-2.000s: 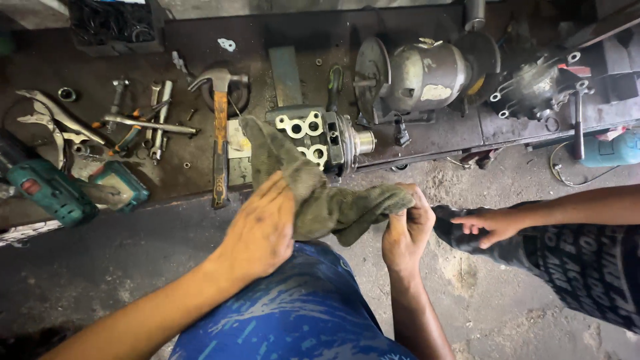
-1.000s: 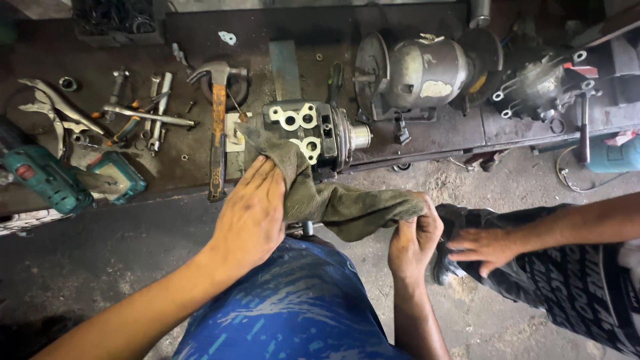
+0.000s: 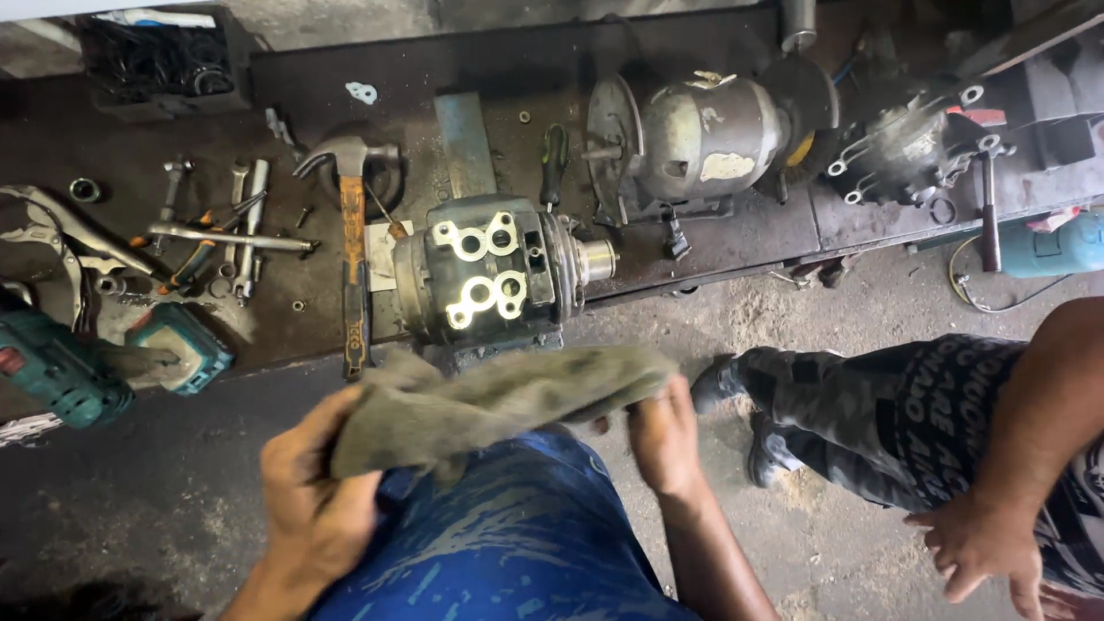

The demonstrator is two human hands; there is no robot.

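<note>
A dirty olive cloth (image 3: 500,398), blurred by motion, stretches between my two hands in front of my blue shirt. My left hand (image 3: 319,483) grips its left end; my right hand (image 3: 666,435) pinches its right end. Just beyond the cloth, at the bench edge, lies a dark cylindrical compressor (image 3: 543,267) with shiny machined port faces on top and a metal hub at its right end. A claw hammer (image 3: 354,250) lies to its left, its handle towards me. A screwdriver (image 3: 555,164) is behind the compressor.
Wrenches (image 3: 250,233), locking pliers (image 3: 86,228) and a teal cordless drill (image 3: 56,366) lie left on the workbench (image 3: 517,52). A bench grinder (image 3: 716,138) and another mechanical housing (image 3: 906,147) stand right. A co-worker's hand (image 3: 983,535) and legs are at the right.
The cloth has come away from the compressor towards my body, still held in both hands, and the compressor's port faces are now uncovered. The co-worker's hand has moved away from the shoe.
</note>
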